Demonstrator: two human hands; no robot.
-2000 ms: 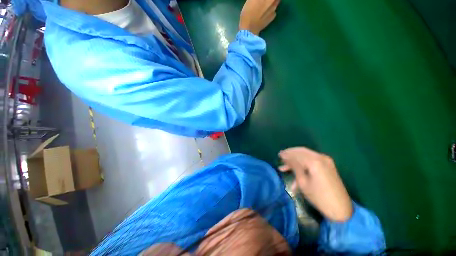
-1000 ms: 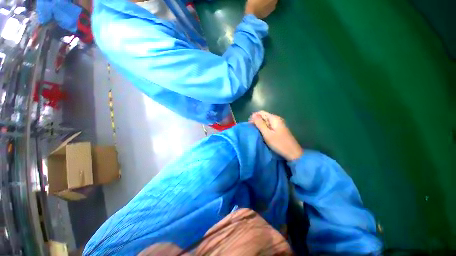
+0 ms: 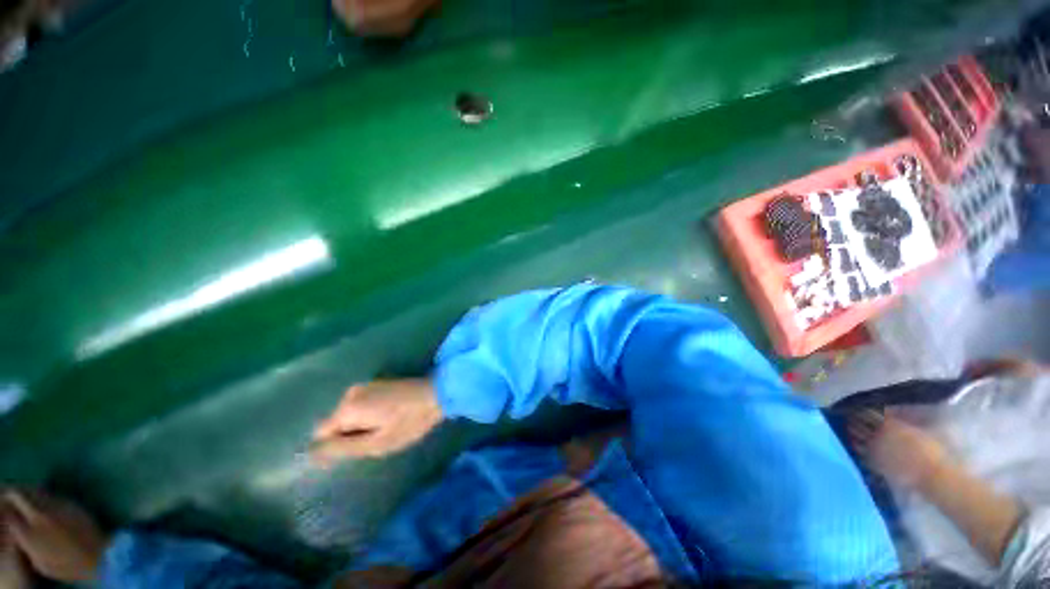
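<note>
My right hand is over the green surface left of centre, its fingers loosely bent; blur hides whether they hold anything. The blue sleeve curves to it from the lower right. My left hand seems to be the one low at the left edge, blurred and partly cut off; its grip cannot be made out. A salmon-pink tray sits at the bench edge on the right, away from both hands. It holds a white sheet with a dark heap, a ribbed dark bundle and small black and white parts.
A small dark item lies on the glossy green belt. Another person's hand shows at the top edge. A second pink tray is at the upper right. A person's bare arm is at the lower right, near crumpled clear plastic.
The view has swung from the neighbour and floor on the left to the belt and trays on the right. My right hand is off my left sleeve, over the green surface.
</note>
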